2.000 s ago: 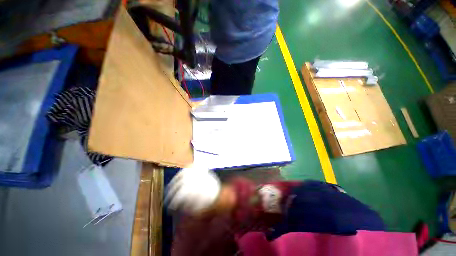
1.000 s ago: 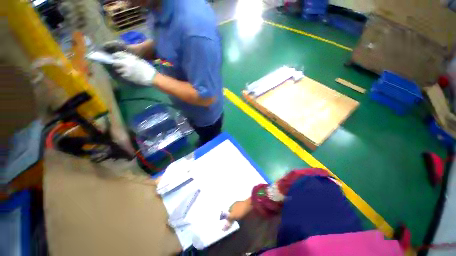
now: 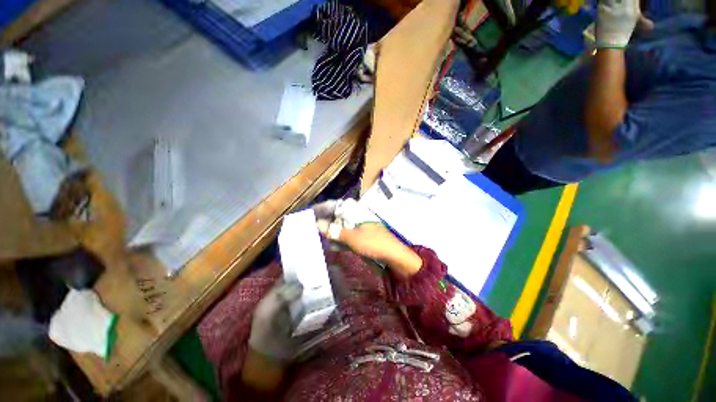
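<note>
A white sheet-metal bracket (image 3: 305, 255) is held in front of my body, past the bench edge. My right hand (image 3: 345, 217), in a glove with bare-looking fingertips, grips its upper end. My left hand (image 3: 275, 320), gloved, holds its lower end. Thin metal edges of another part show beside the lower end; how many parts are held I cannot tell. A loose bracket (image 3: 296, 114) lies on the grey bench top (image 3: 228, 149). More brackets (image 3: 163, 174) lie near the bench's front edge, some fanned. Other parts (image 3: 424, 166) lie on the white blue-edged board (image 3: 471, 228) at right.
A cardboard divider (image 3: 404, 86) stands at the bench's right edge. Striped cloth (image 3: 337, 51) lies beside the blue stack (image 3: 255, 39). A light-blue rag (image 3: 39, 126) and spare glove (image 3: 81, 323) lie left. A person in blue (image 3: 620, 118) stands at right.
The view has swung left to the bench. My right hand has come from the white board to my body and is now on a bracket. My left hand has come into view, also holding it.
</note>
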